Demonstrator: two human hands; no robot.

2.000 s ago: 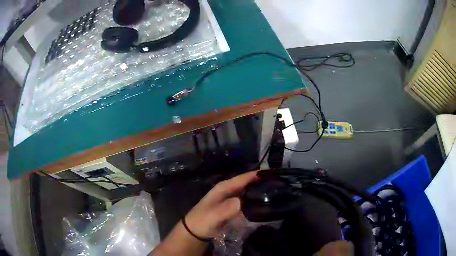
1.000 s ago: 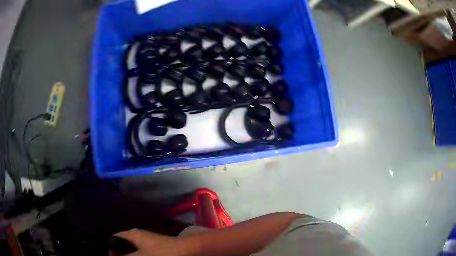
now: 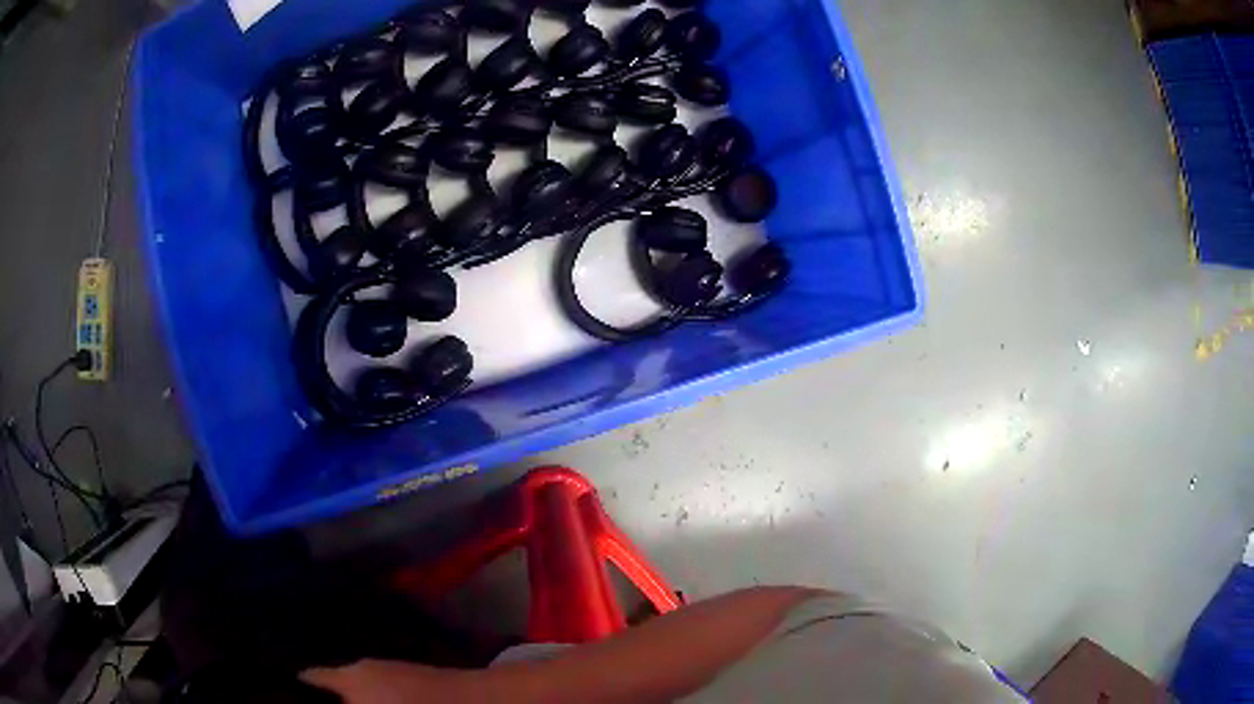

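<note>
Black headsets point(image 3: 475, 206) lie in rows on white sheets inside a blue crate point(image 3: 550, 433). The near row has gaps that show a white divider sheet point(image 3: 509, 310). My right forearm reaches in from the bottom right to the bottom left. My right hand point(image 3: 371, 681) is cut off by the bottom edge, against a very dark area, outside the crate. Its fingers are hidden, and I cannot tell whether it holds anything. My left hand is not in view.
A red plastic stool point(image 3: 571, 578) stands below the crate. A yellow power strip point(image 3: 94, 319) with cables lies on the grey floor at left, above a white box point(image 3: 117, 564). Blue crates point(image 3: 1210, 151) show at right, and a brown carton point(image 3: 1100, 677) at the bottom right.
The view has swung from the bench to the crate, then the crate shifted left and tilted in view. The headset seen earlier at my hands is no longer visible.
</note>
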